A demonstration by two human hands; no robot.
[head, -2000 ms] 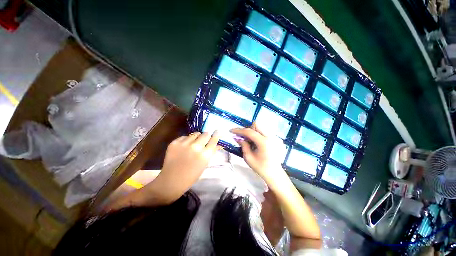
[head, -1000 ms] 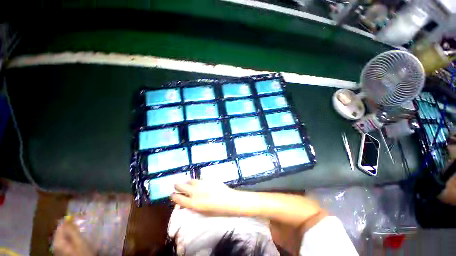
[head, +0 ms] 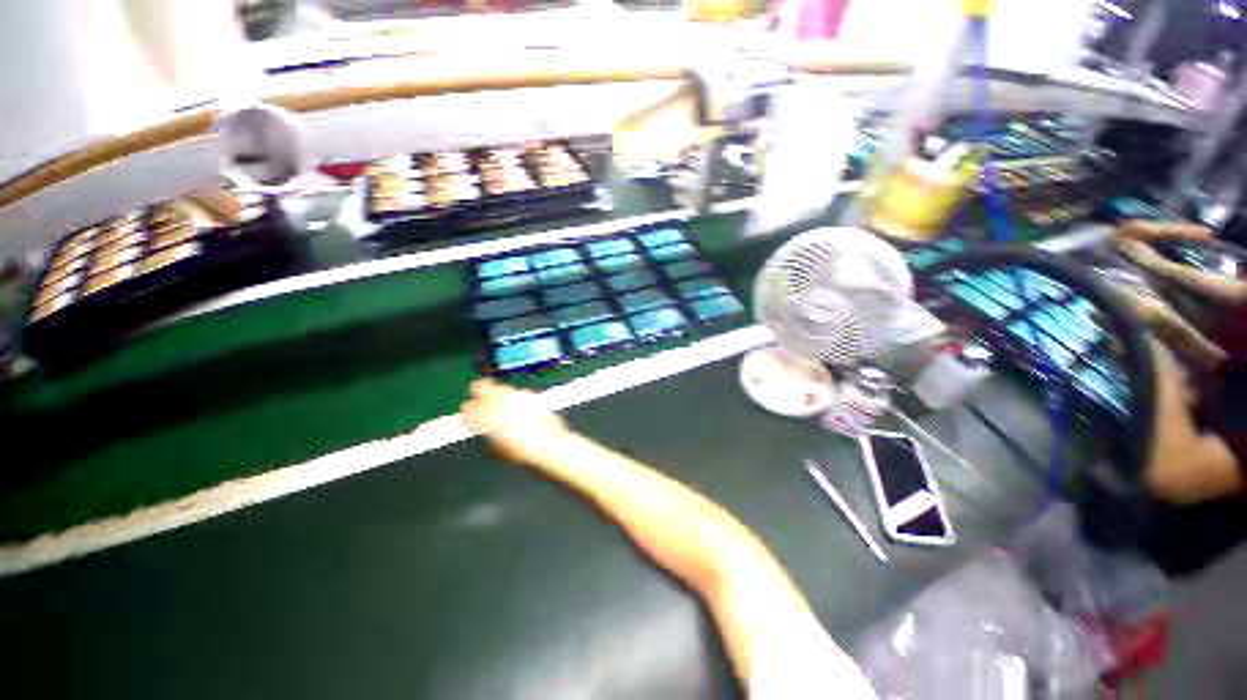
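Note:
A black blister tray [head: 477, 308] with rows of teal flat phone-shaped units [head: 599, 332] lies on the green conveyor belt, beyond the worn white edge strip. My right hand [head: 509, 417] is over the strip at the tray's near left corner, arm stretched forward. Its fingertips are blurred against the corner; whether they grip or only touch it cannot be told. My left hand is out of the picture.
A white fan [head: 834, 294], a small dish [head: 786, 382], a smartphone [head: 905, 488] and a thin silver stick [head: 845, 509] are on the bench. Gold-unit trays [head: 472, 205] stand across the belt. Another worker's arm [head: 1187, 424] and teal trays are right. Plastic bags [head: 978, 636] lie low right.
The view has swung up. The tray has moved from the bench onto the belt, and my right hand has reached forward with it. My left hand has left the picture.

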